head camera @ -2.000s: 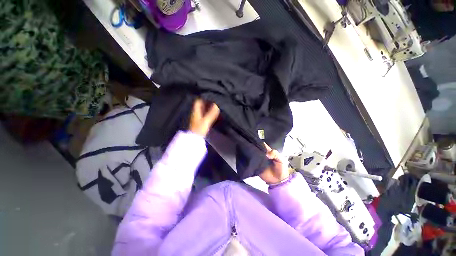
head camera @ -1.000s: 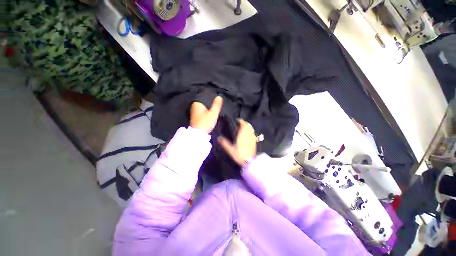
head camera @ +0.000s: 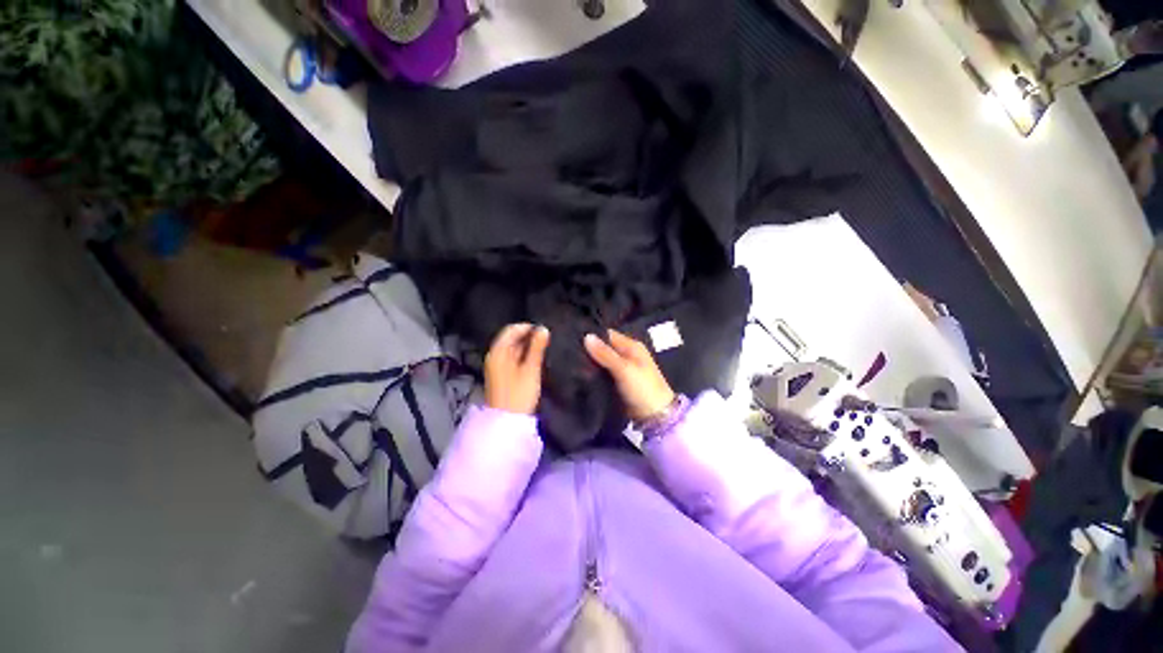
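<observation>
A large black garment (head camera: pixel 548 191) lies spread and rumpled over the white table and the dark trough in front of me. A small white label (head camera: pixel 666 336) shows on it, right of my hands. My left hand (head camera: pixel 515 367) grips the near part of the cloth. My right hand (head camera: pixel 630 376) grips the same part a little to the right. A dark bunch of cloth hangs between them near my body. The fingertips are partly sunk in the cloth.
A white sewing machine (head camera: pixel 893 491) stands at the right. A second machine's purple end (head camera: pixel 427 51) and blue-handled snips (head camera: pixel 302 64) are at the upper left. A white bundle with dark stripes (head camera: pixel 344 396) lies low left. Camouflage-patterned cloth (head camera: pixel 115 102) is far left. Another machine (head camera: pixel 1039 58) is upper right.
My right hand has moved back left from the label's side, and both hands are now lower and nearer my body. The near edge of the garment is gathered between them, and the label shows more fully.
</observation>
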